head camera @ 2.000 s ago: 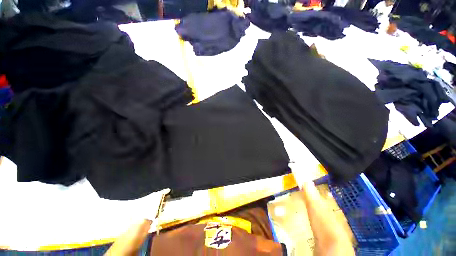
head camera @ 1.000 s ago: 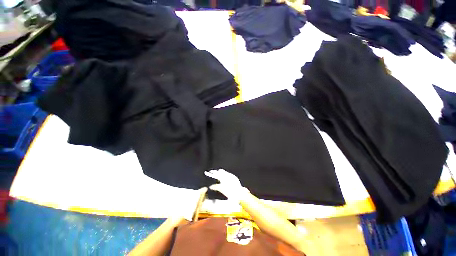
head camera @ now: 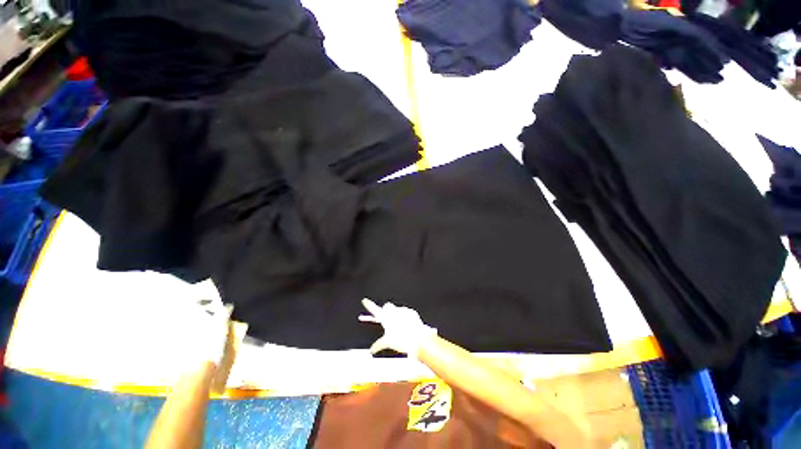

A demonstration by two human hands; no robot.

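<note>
A black garment piece (head camera: 474,263) lies flat on the white table in front of me, its near edge along the table's yellow-edged front. My right hand (head camera: 402,330) looks whitish and rests on its near edge, fingers apart, with nothing visible in it. My left hand (head camera: 206,331) is left of the piece at the table edge, overexposed and blurred, closed on a small pale card (head camera: 230,352). The piece's left part runs into a rumpled black garment heap (head camera: 167,184). A bundle of black garment pieces (head camera: 659,202) with stepped edges lies to the right.
Dark blue cloth piles (head camera: 465,33) lie at the back of the table (head camera: 114,324). Blue crates stand at the far left (head camera: 66,114) and below the right front edge (head camera: 676,412). A brown apron (head camera: 369,416) with a printed logo is at my body. Brown cardboard (head camera: 593,399) shows below the edge.
My right hand has gone from the piece's right corner to the middle of its near edge. My left hand, near it a second ago, has moved away left with the card. The view has shifted.
</note>
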